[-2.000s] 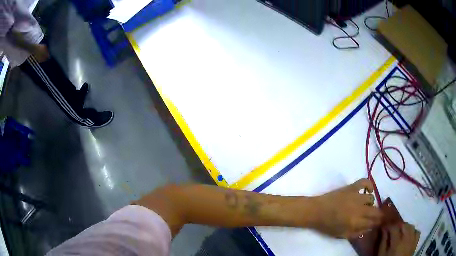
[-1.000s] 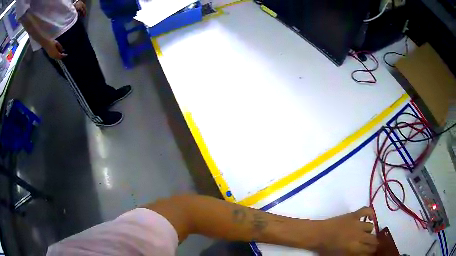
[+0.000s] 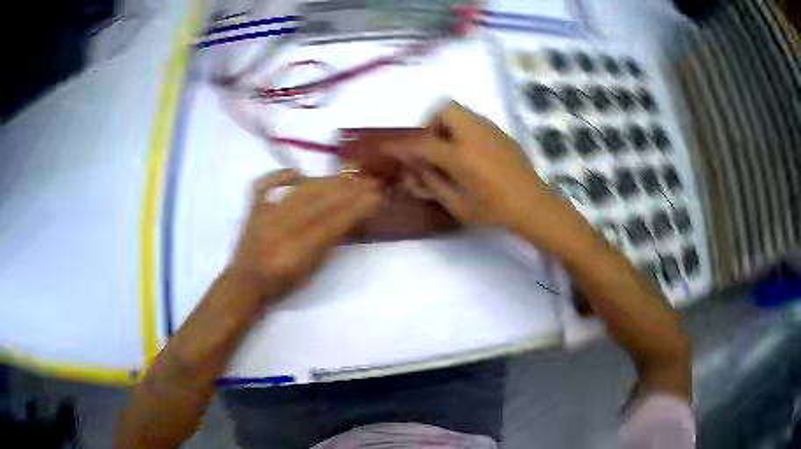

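The reddish-brown test fixture [image 3: 408, 219] lies flat on the white bench in front of me, a red lead running to its left side. My left hand [image 3: 303, 224] has its fingertips at the fixture's left part. My right hand [image 3: 479, 167] bends its fingers over the fixture's upper middle. The fingers hide the middle of the fixture, and the picture is blurred, so I cannot tell if a unit is between them. The foam tray [image 3: 587, 164] with rows of dark units lies right of my right hand, partly behind my forearm.
The tester [image 3: 378, 19] stands at the back, cut by the top edge. Red and dark test leads [image 3: 351, 77] loop between it and the fixture. The tall tray stack [image 3: 742, 149] stands at the right. Yellow tape [image 3: 158, 219] and blue tape mark the bench at left.
The view has swung right and down from the aisle and left bench to the fixture. Both hands now show fully at the fixture, and the foam tray and tray stack have come into view.
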